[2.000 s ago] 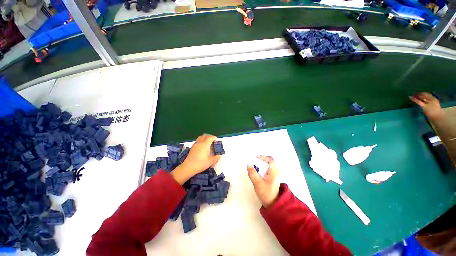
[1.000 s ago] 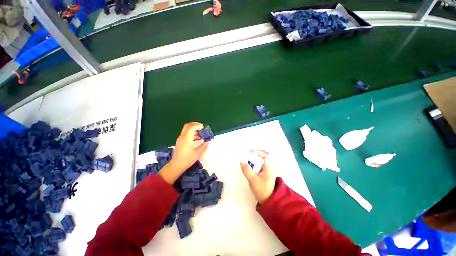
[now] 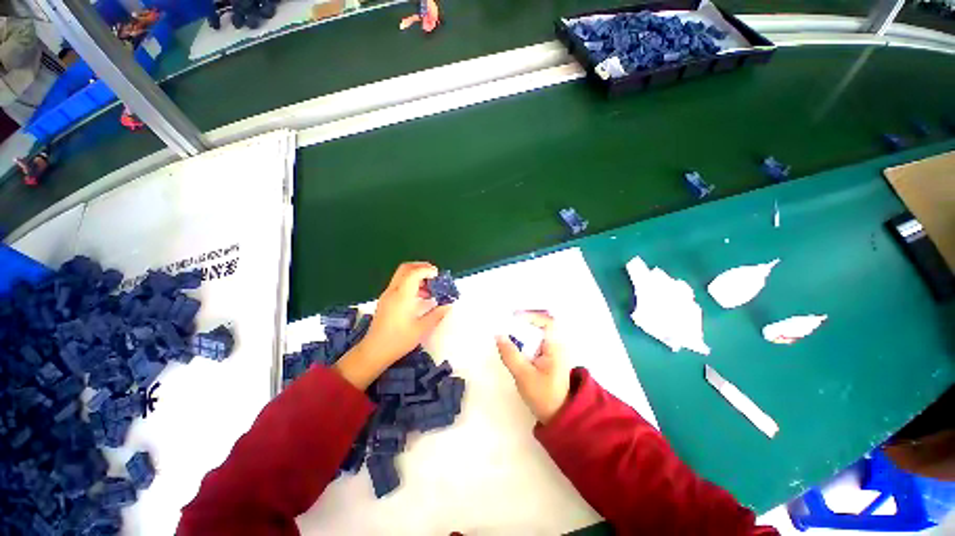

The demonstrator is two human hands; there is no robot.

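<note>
My left hand (image 3: pixel 402 319) holds a navy plastic part (image 3: pixel 442 288) between thumb and fingers, above the white work sheet (image 3: pixel 503 461). A working pile of navy parts (image 3: pixel 403 396) lies beside and below my left hand. My right hand (image 3: pixel 536 366) holds a small white item (image 3: pixel 527 333) with a dark spot in its fingertips, over the sheet to the right of the navy part. The two hands are apart. My fingers partly hide both held things.
A bulk pile (image 3: pixel 79 356) lies on a printed carton board (image 3: pixel 257 199) at left. The conveyor belt (image 3: pixel 440 178) carries spaced navy parts; a parts tray (image 3: pixel 665 73) stands beyond. White scraps (image 3: pixel 667 306), a pale craft knife (image 3: pixel 741 401) and a black device (image 3: pixel 924 254) lie right.
The view has tilted and shifted, so the tray appears higher. The parts on the belt have moved right. Both hands keep their grips; the navy part in my left hand has turned.
</note>
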